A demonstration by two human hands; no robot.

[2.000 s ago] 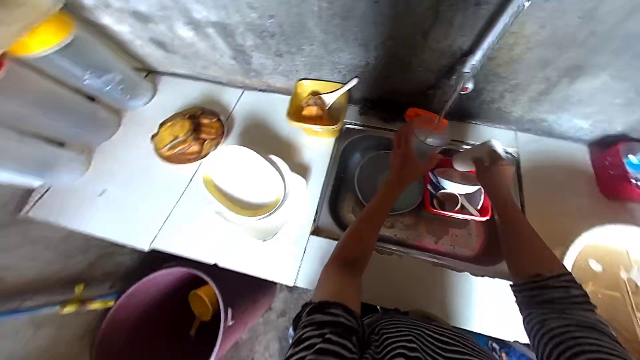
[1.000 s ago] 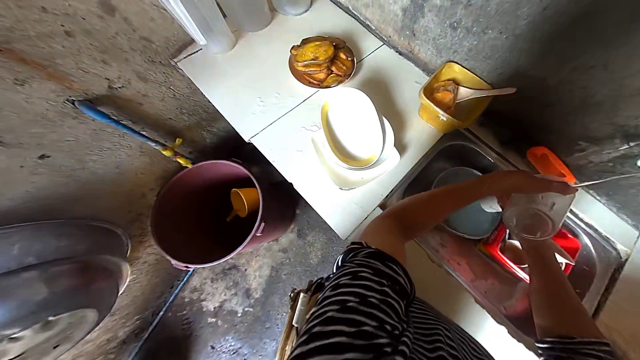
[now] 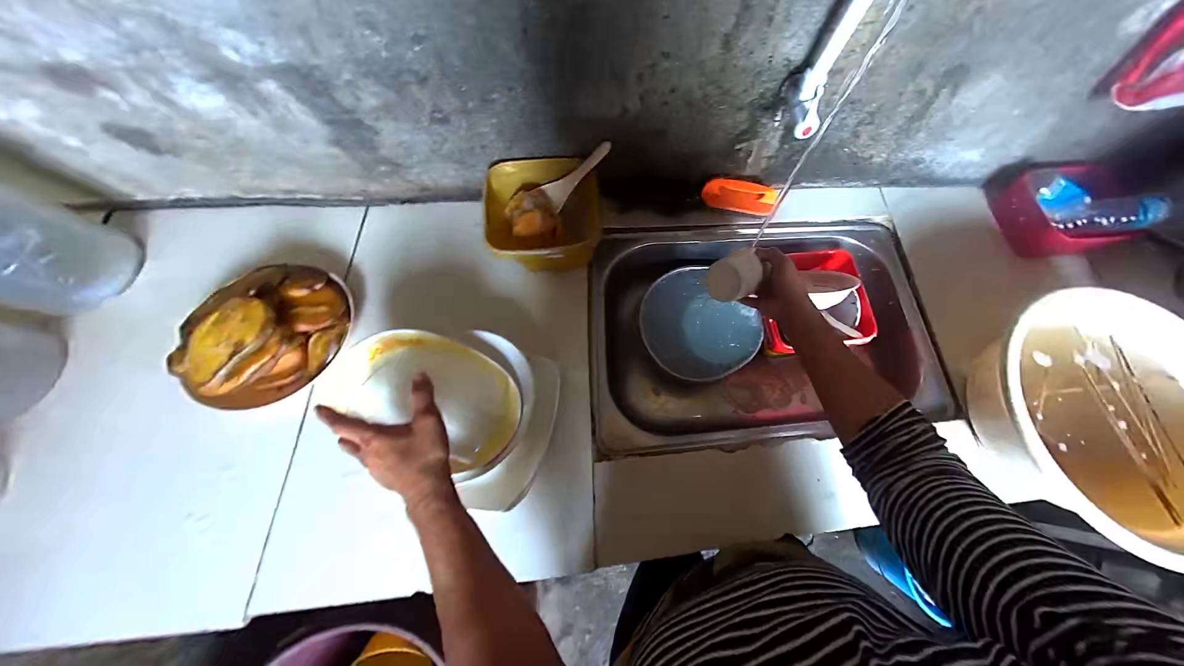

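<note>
My left hand (image 3: 402, 439) is over a stack of oval white dishes (image 3: 490, 416) on the tiled counter, fingers spread; whether it touches the top dish is unclear. My right hand (image 3: 777, 287) grips a white cup (image 3: 735, 275) above the steel sink, at the thin stream of water from the tap (image 3: 807, 111). Below lies a round grey-blue basin (image 3: 698, 324) with water in it. Beside that, partly hidden by my right arm, is a red plastic basket (image 3: 868, 319) with dishes.
A plate of yellow-orange food slices (image 3: 264, 338) sits at left. By the wall are a yellow container (image 3: 541, 213) with a spoon and an orange object (image 3: 738, 196). At right stand a white bucket of cloudy water (image 3: 1017, 370) and a dark red container (image 3: 1027, 222).
My left hand has moved from the sink to the dishes on the counter. The clear container held over the sink a second ago is no longer in my hands. The view has swung considerably.
</note>
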